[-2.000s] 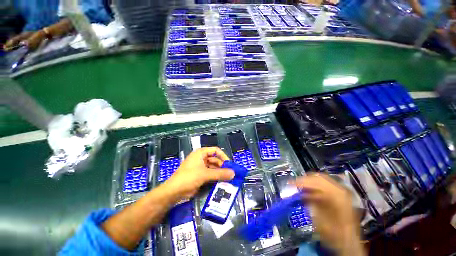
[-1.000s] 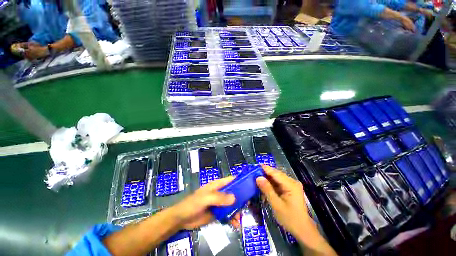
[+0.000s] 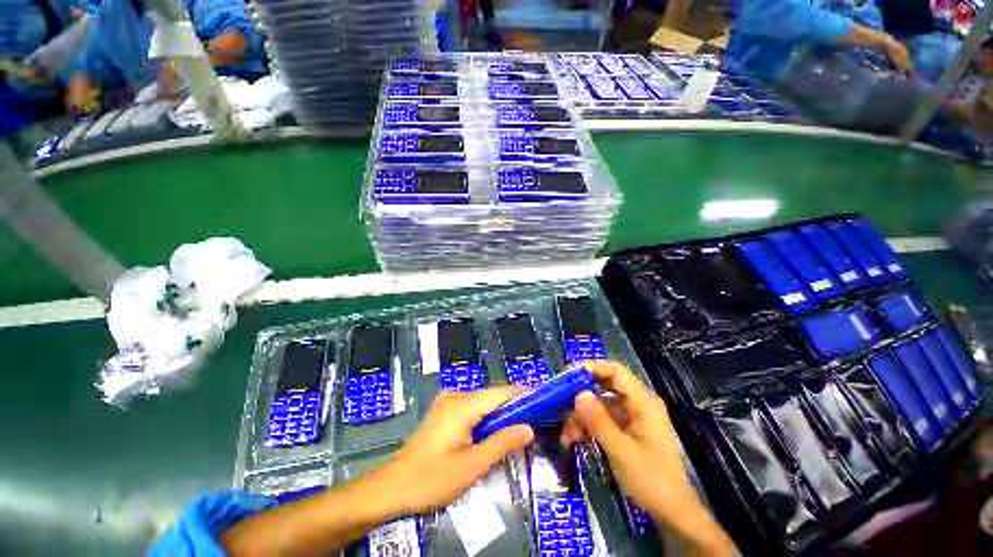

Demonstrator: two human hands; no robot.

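Observation:
My left hand (image 3: 463, 441) and my right hand (image 3: 632, 430) both hold one blue phone (image 3: 534, 404), tilted with its blue back cover showing, above the clear phone tray (image 3: 261, 375). My left fingers and thumb are at its left end, my right at its right end. Its front is hidden. Keypad phones (image 3: 297, 394) lie face up in the tray. A phone with a white label (image 3: 394, 539) lies partly hidden under my left forearm. A white slip (image 3: 475, 520) lies below my hands.
A black cover tray (image 3: 697, 375) with blue covers (image 3: 836, 331) is at the right. A tall stack of filled trays (image 3: 492, 245) stands beyond. Crumpled clear film (image 3: 174, 310) lies at the left. Other people's arms show at the far side.
The loose blue cover seen in my right hand two seconds ago is now on the phone's back. Since one second ago the phone has tilted, showing more of its edge, and moved slightly right.

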